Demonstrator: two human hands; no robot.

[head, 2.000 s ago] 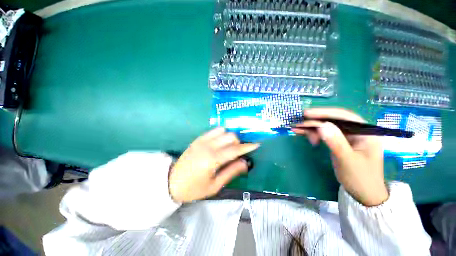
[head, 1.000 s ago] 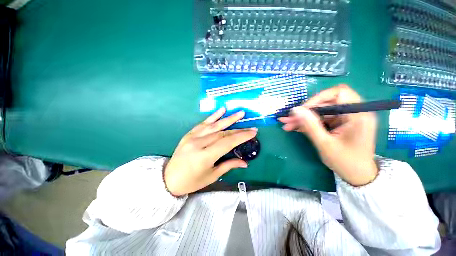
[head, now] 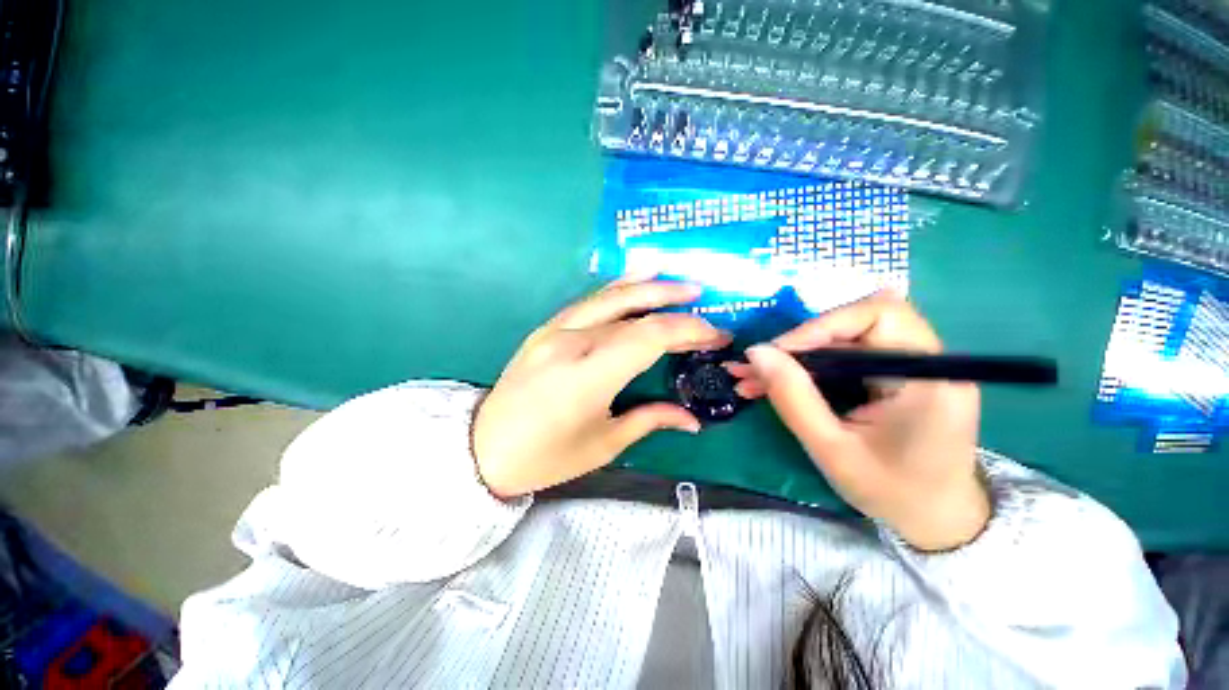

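A round black housing (head: 706, 387) lies on the green mat near its front edge. My left hand (head: 580, 384) rests around its left side, with the index finger and thumb at its rim. My right hand (head: 883, 411) holds black tweezers (head: 943, 367) like a pen. Their tips are at the housing's right side, partly hidden by my fingers. A blue adhesive sheet (head: 842, 236) with rows of small white squares lies just beyond both hands. A clear blister tray (head: 822, 101) stands above it, with a few dark pieces at its left end.
A second blister tray (head: 1186, 175) and a second blue and white sheet (head: 1166, 353) lie at the right. A black box (head: 24, 101) with a cable stands at the far left edge. Dark and red items show on the floor at the lower left.
My right hand with the tweezers has moved from the blue sheet to the housing. My left fingers are now off the sheet's lower edge and around the housing. The view has shifted.
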